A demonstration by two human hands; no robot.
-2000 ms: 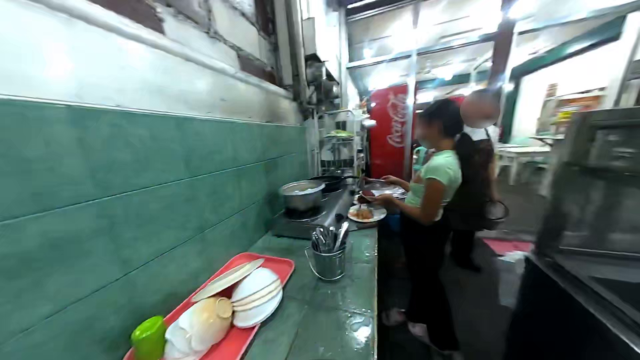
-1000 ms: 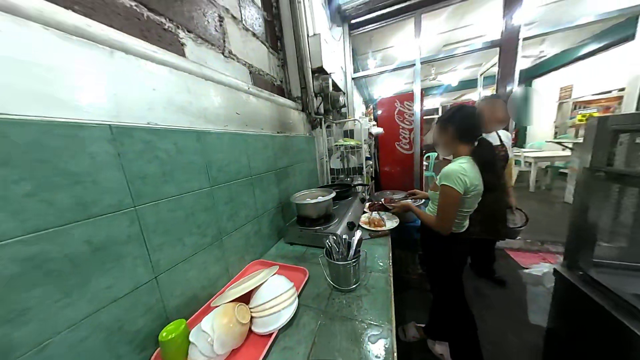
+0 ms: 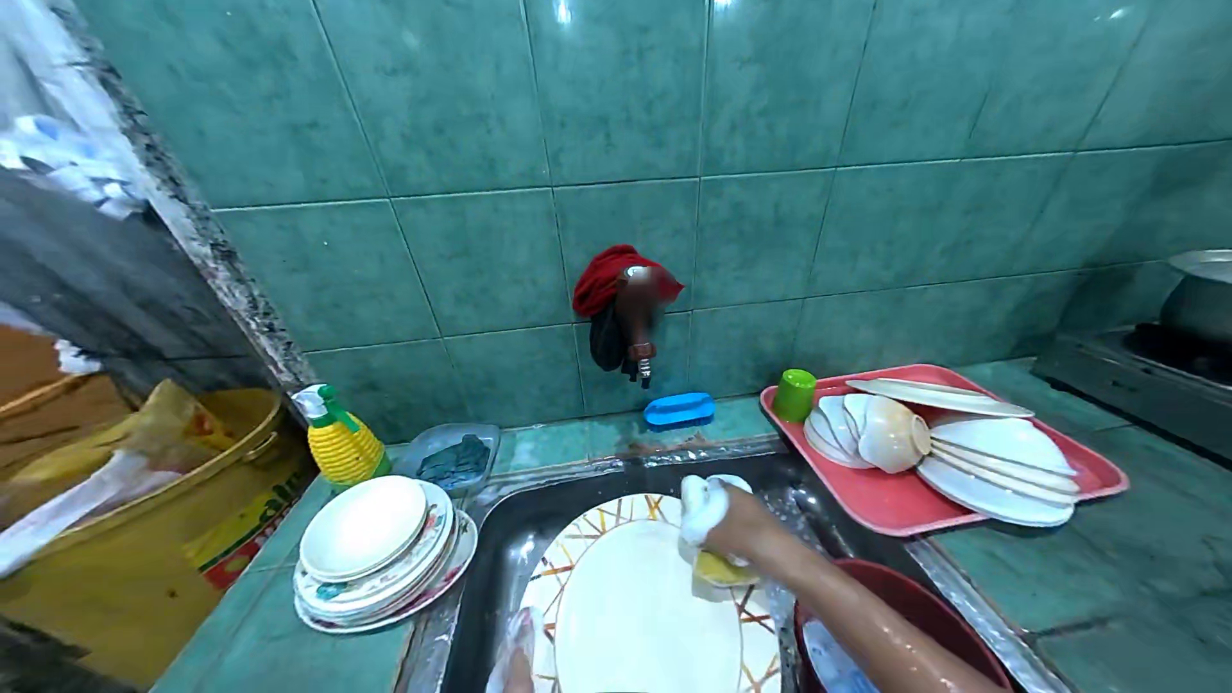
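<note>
A large white oval plate with a patterned rim [image 3: 645, 616] lies over the dark sink basin [image 3: 500, 539]. My right hand [image 3: 736, 520], covered in white suds, holds a yellow sponge [image 3: 724, 570] against the plate's right side. At the bottom edge of the view my left hand [image 3: 518, 659], also soapy and mostly cut off, grips the plate's left rim. Above the sink, a faucet [image 3: 643, 346] comes out of the wall with a red cloth [image 3: 616, 274] around it. A dark red basin [image 3: 895, 587] with something pale inside stands under my right forearm.
Stacked plates [image 3: 366, 529], a yellow spray bottle [image 3: 345, 438] and a plastic tub with a dark cloth [image 3: 462, 460] stand left. A blue brush [image 3: 680, 411] lies behind the sink. Rightward are a red tray [image 3: 895, 520] of dishes, a green cup [image 3: 795, 395] and a stove [image 3: 1145, 375]. A yellow bin [image 3: 125, 577] is far left.
The view has swung left and down from the counter, stove and two people to the sink. My hands, the sponge and the large plate have come into view.
</note>
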